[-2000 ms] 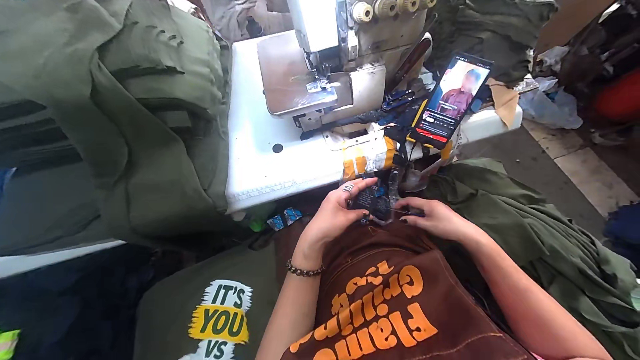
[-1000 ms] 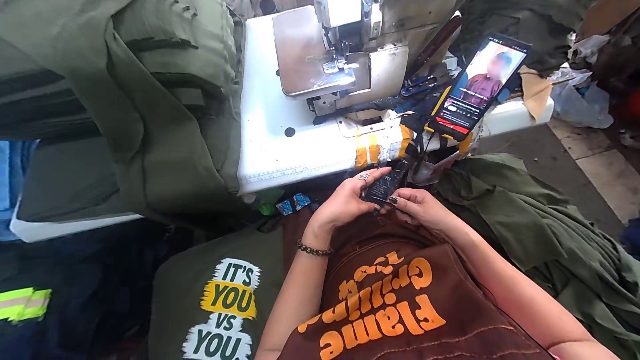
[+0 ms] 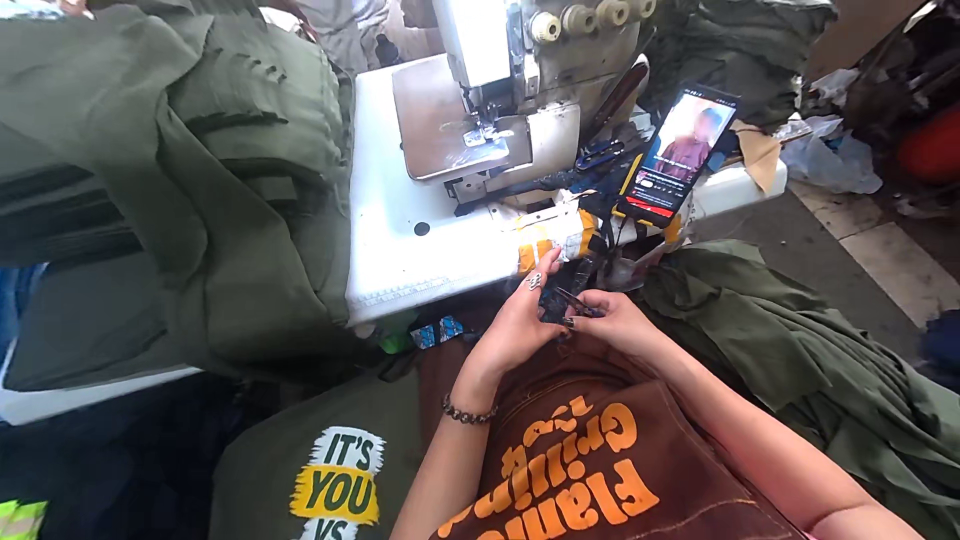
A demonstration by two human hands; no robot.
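My right hand (image 3: 611, 322) grips a small dark metal tool (image 3: 576, 301), perhaps tweezers or thread snips, just below the front edge of the table. Close on its left, my left hand (image 3: 521, 322) has its fingers raised and apart, with a ring on one finger. Dark material (image 3: 553, 306) lies between the two hands; whether the left hand touches it is hard to tell. Above them stands an overlock sewing machine (image 3: 551, 127) with its metal plate and presser foot. A brown apron (image 3: 555, 465) with orange lettering covers my lap.
The white machine table (image 3: 405, 262) has taped padding (image 3: 559, 240) along its front edge. A lit phone (image 3: 679, 157) leans at its right. Stacked olive fabric (image 3: 247, 150) fills the left, and more olive fabric (image 3: 795, 352) hangs at the right. Blue-handled snips (image 3: 600, 155) lie beside the machine.
My left hand has opened its fingers and let go of the dark piece that it held a second ago. The small tool now shows in my right hand.
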